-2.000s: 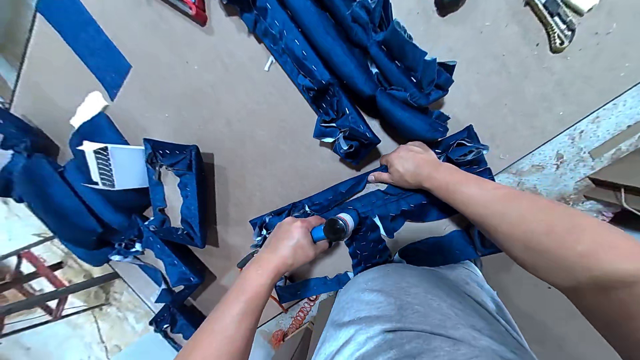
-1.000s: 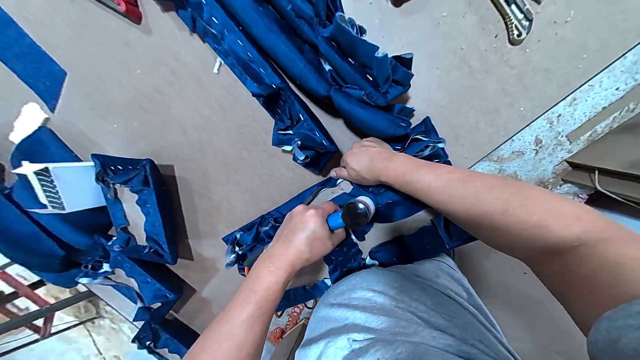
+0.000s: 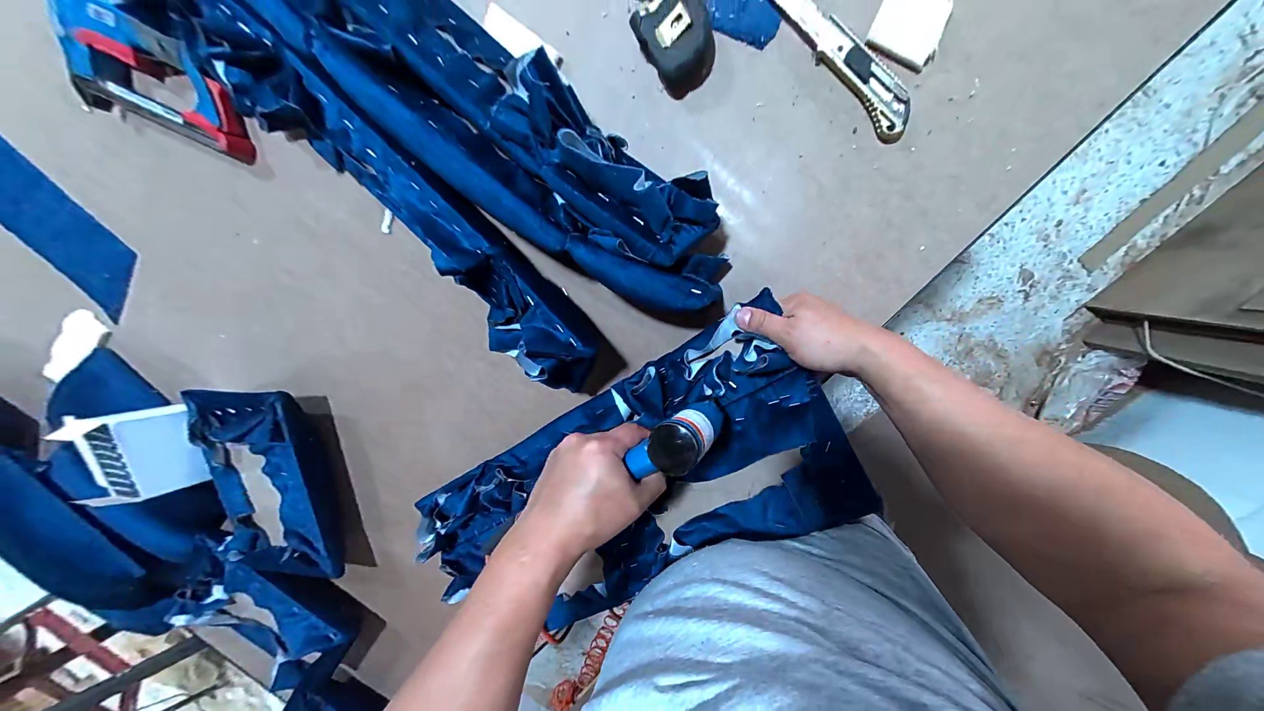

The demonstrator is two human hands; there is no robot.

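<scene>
A panel wrapped in dark blue fabric (image 3: 750, 415), with stapled, puckered edges and open gaps, lies tilted against my grey shirt. My left hand (image 3: 592, 484) is closed around the blue handle of a pneumatic staple gun (image 3: 681, 442), whose round black cap faces up above the panel's middle. The gun's nose is hidden. At the panel's upper right corner, my right hand (image 3: 815, 331) grips the gathered fabric, thumb on top. Rows of staples show in the cloth. An orange coiled hose (image 3: 597, 652) hangs below the panel.
More blue-covered pieces lie at the top (image 3: 494, 188) and left (image 3: 316, 484), with a white box (image 3: 158, 454) among the left ones. A red and blue hand stapler (image 3: 168, 89), a black tape measure (image 3: 674, 44) and a utility knife (image 3: 859, 74) rest on the brown board, near its right edge (image 3: 1037, 168).
My right hand has shifted from the panel's upper edge to its upper right corner. My left hand still holds the staple gun over the panel. The view has moved.
</scene>
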